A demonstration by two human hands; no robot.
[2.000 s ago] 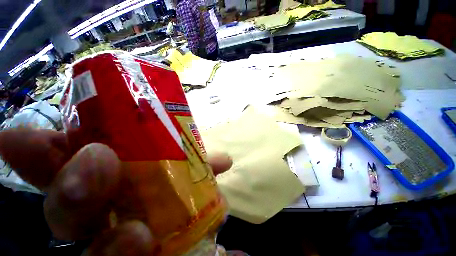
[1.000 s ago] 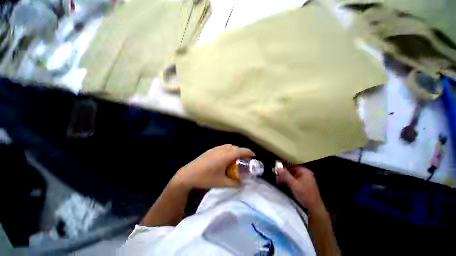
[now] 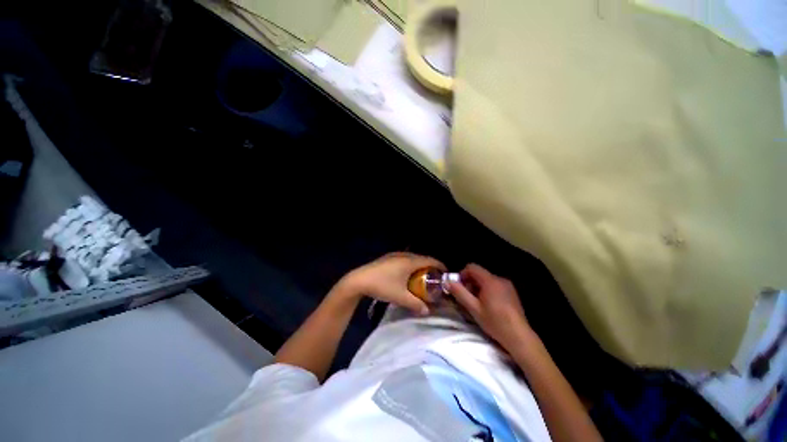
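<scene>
An amber drink bottle [image 3: 423,285] is low in the centre, in front of my shirt, its neck pointing right. My left hand [image 3: 393,279] is wrapped round the bottle's body and hides most of it. My right hand [image 3: 490,298] has its thumb and fingers on the small white cap [image 3: 450,280] at the bottle's mouth. A large beige panel [image 3: 621,164] lies on the table at the right, its lower edge hanging towards me.
A cream tape roll [image 3: 429,47] stands by the panel's left edge. Beige panels [image 3: 298,22] lie at the top left of the table. A dark blue bin [image 3: 259,86] is below. White pieces [image 3: 95,242] and a grey surface [image 3: 129,367] are at the left. Blurred tools lie at the lower right.
The bottle went from close before my face down to my lap. The cap, apart from the neck a second ago, is now at the mouth. The view has turned down and left.
</scene>
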